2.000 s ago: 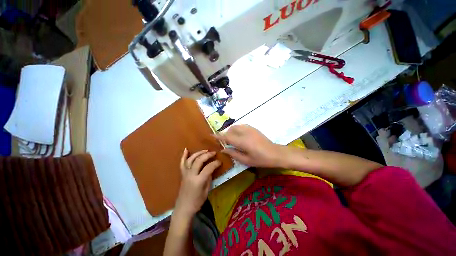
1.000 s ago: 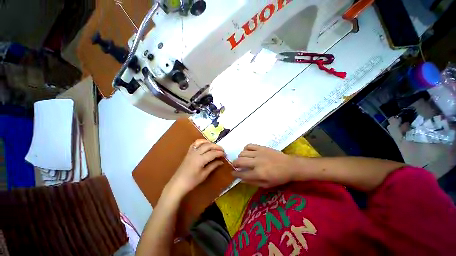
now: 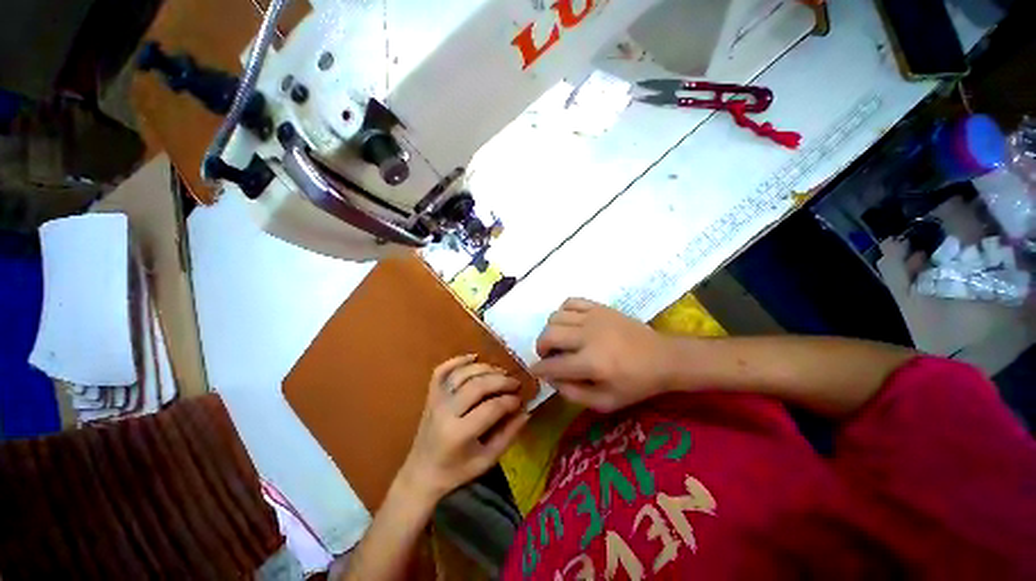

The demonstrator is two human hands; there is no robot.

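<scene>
A tan-brown panel (image 3: pixel 381 358) lies flat on the white table, its upper corner beside the needle area of the sewing machine (image 3: pixel 454 227). A yellowish plate (image 3: pixel 475 284) sits just below the needle. My left hand (image 3: pixel 466 420) rests on the panel's near part, fingers bent and slightly spread. My right hand (image 3: pixel 596 354) is at the panel's right edge near the corner, its fingertips closed on the edge. The underside of the panel and any backing piece are hidden.
White backing pieces (image 3: pixel 85 301) lie in a pile at the left, above a dark brown ridged stack (image 3: pixel 136 494). Red-handled snips (image 3: pixel 704 95) with a tassel lie on the machine bed. A black phone (image 3: pixel 918 36) is at the upper right. A brown panel (image 3: pixel 193 80) is behind the machine.
The view has shifted. My left hand has moved down the panel from the edge near the plate, closer to the near corner. My right hand stays at the panel's right edge.
</scene>
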